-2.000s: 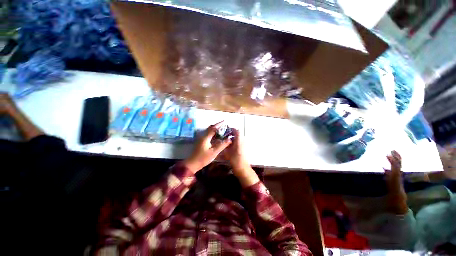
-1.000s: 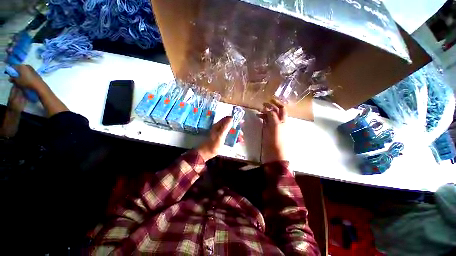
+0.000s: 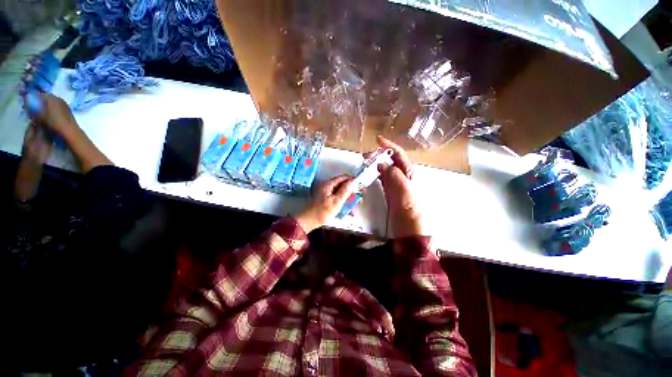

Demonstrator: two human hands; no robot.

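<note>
My left hand (image 3: 329, 200) holds a blue sleeved cable (image 3: 349, 204) with an orange-red dot, low near the table's front edge. My right hand (image 3: 398, 173) grips the upper end of a pale, glossy, finger-length piece (image 3: 371, 171), likely a clear plastic box, which lies slanted between both hands. The fingers hide part of both things. Several packed units (image 3: 267, 160), blue with orange-red dots and clear tops, stand in a tight row to the left of my hands.
A large carton (image 3: 295, 81) with clear boxes (image 3: 433, 85) opens toward me. A black smartphone (image 3: 180, 150) lies left. Sleeved cables (image 3: 550, 193) and a clear bag of cables (image 3: 626, 143) are right. A loose cable pile (image 3: 158, 33) is far left. Another person's hands (image 3: 55, 118) hold blue bundles.
My right hand has come back from the carton's lower edge toward my left hand, now with the pale glossy piece. The blue sleeved cable stays in my left hand.
</note>
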